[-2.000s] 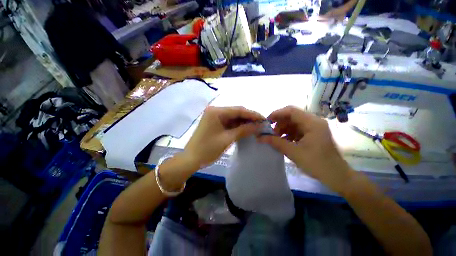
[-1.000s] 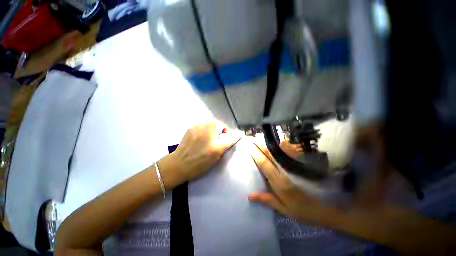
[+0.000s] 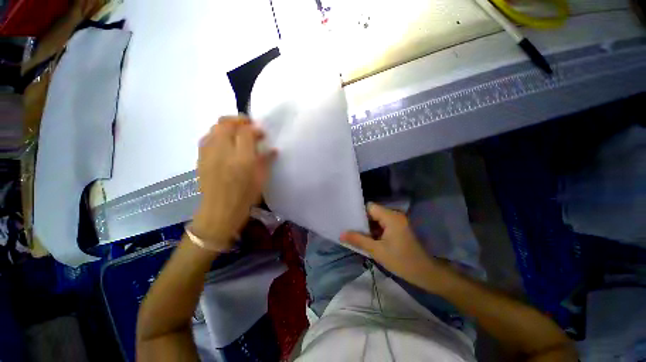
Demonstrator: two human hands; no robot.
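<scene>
A light grey fabric panel [image 3: 308, 134] lies over the front edge of the white table and hangs partly below it. A black fabric piece [image 3: 243, 85] shows from under its upper left side. My left hand [image 3: 232, 166] is at the panel's left edge, slightly blurred, with its fingers closed on the edge. My right hand [image 3: 389, 237] pinches the panel's lower right corner between thumb and fingers, below the table edge. The needle and presser foot are out of the picture.
Another grey panel with a dark edge [image 3: 78, 127] lies at the table's left. A ruler strip [image 3: 439, 109] runs along the front edge. A marking pen [image 3: 523, 44] and a yellow scissors handle [image 3: 538, 13] lie at the upper right. A blue crate [image 3: 117, 300] is below left.
The view has tilted down from the machine head. My hands have moved from beside the needle towards the table's front edge, and my right hand now holds the panel's lower corner.
</scene>
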